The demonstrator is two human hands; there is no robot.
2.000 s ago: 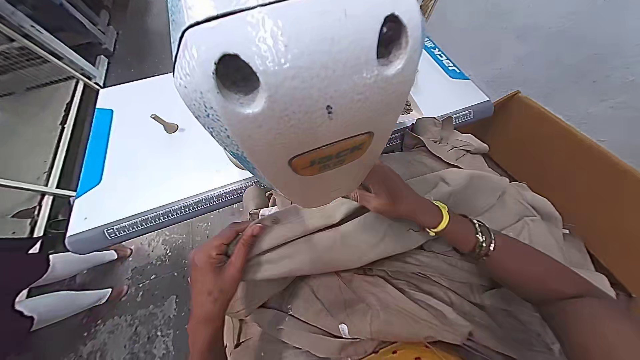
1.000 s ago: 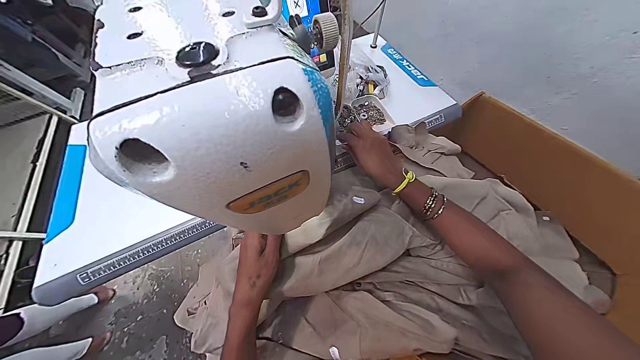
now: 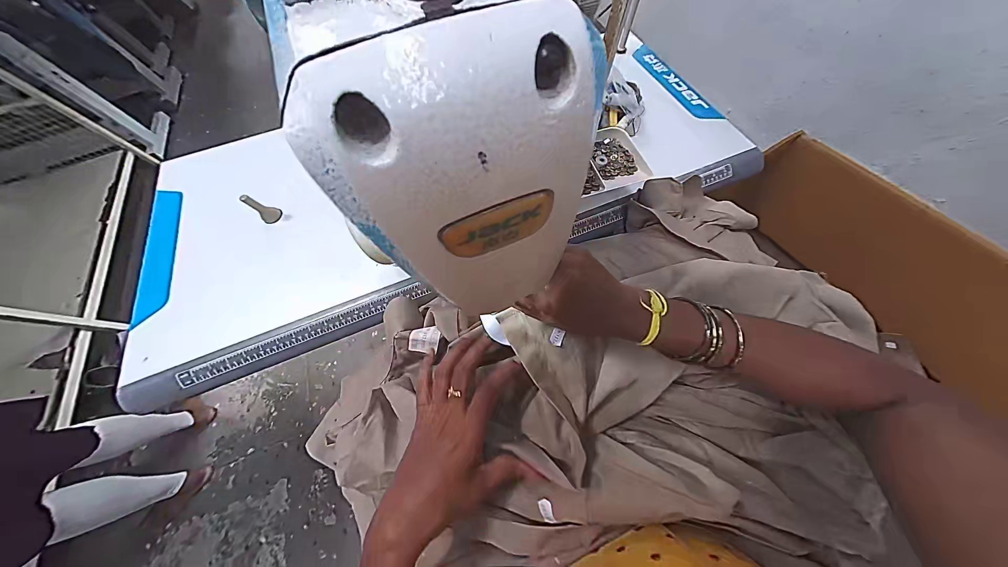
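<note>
Beige fabric garments [image 3: 677, 449] with small white tags lie heaped below the white head of a Jack sewing machine [image 3: 457, 150]. My left hand [image 3: 453, 417] rests on the cloth with its fingers spread, beside a white label [image 3: 424, 339]. My right hand [image 3: 579, 295], with a yellow band and bangles at the wrist, is bent at the cloth's edge just under the machine head. Its fingertips are partly hidden, so what they pinch is not plain. A divided tray [image 3: 618, 157] of small metal pieces stands behind the machine head.
The white table [image 3: 213, 268] has a ruler along its front edge and a small spoon-like object [image 3: 261, 209] on top. A cardboard box wall [image 3: 882, 213] rises at the right. Another person's legs [image 3: 126, 465] are at the lower left, near a metal rack [image 3: 102, 102].
My right hand has come from the tray of metal pieces back to the cloth under the machine head. My left hand has opened out on the fabric. The view has shifted.
</note>
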